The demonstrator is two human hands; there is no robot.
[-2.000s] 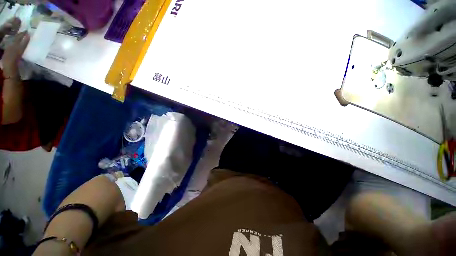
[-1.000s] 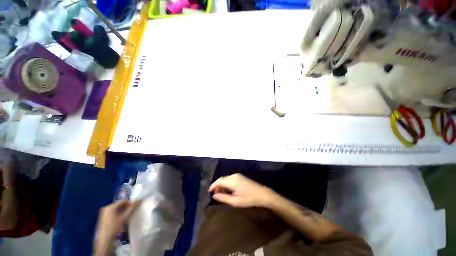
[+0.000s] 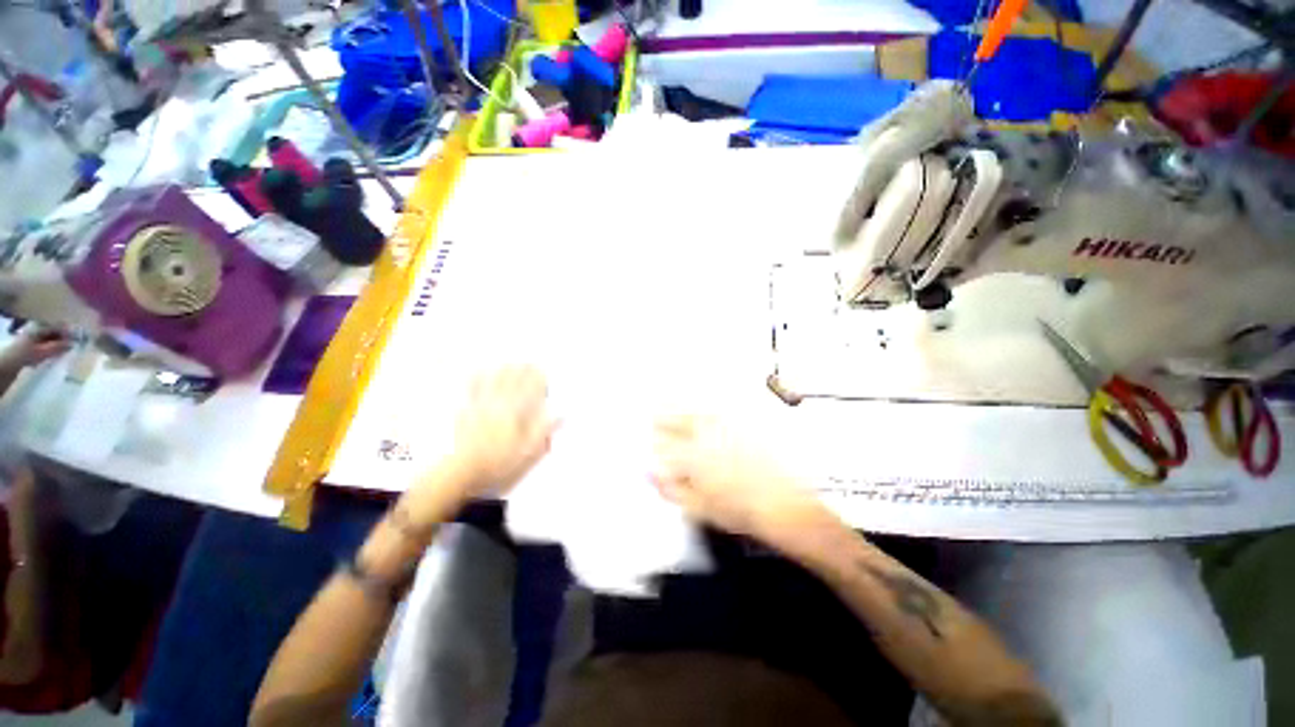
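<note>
A white fabric piece [image 3: 611,518] lies over the front table edge and hangs down towards my lap. It blends into the white table [image 3: 682,213], so its far outline is hard to tell. My left hand [image 3: 500,433] is on its left side, blurred. My right hand [image 3: 710,469] holds its right side, fingers curled. The cream sewing machine head [image 3: 1122,270] stands at the right, with its needle plate [image 3: 838,341] set in the table.
Scissors [image 3: 1132,426] and a second pair [image 3: 1244,426] lie at the right. A printed ruler [image 3: 1023,494] runs along the front edge. Yellow tape [image 3: 376,320], a purple device [image 3: 178,277] and dark thread cones [image 3: 320,199] are left. A green spool basket [image 3: 497,114] stands behind. White fabric [image 3: 1136,625] lies low right.
The view has tilted up, showing more behind the table. Both hands have risen from the lap and left-side bundle to the front table edge, now with a white fabric piece between them.
</note>
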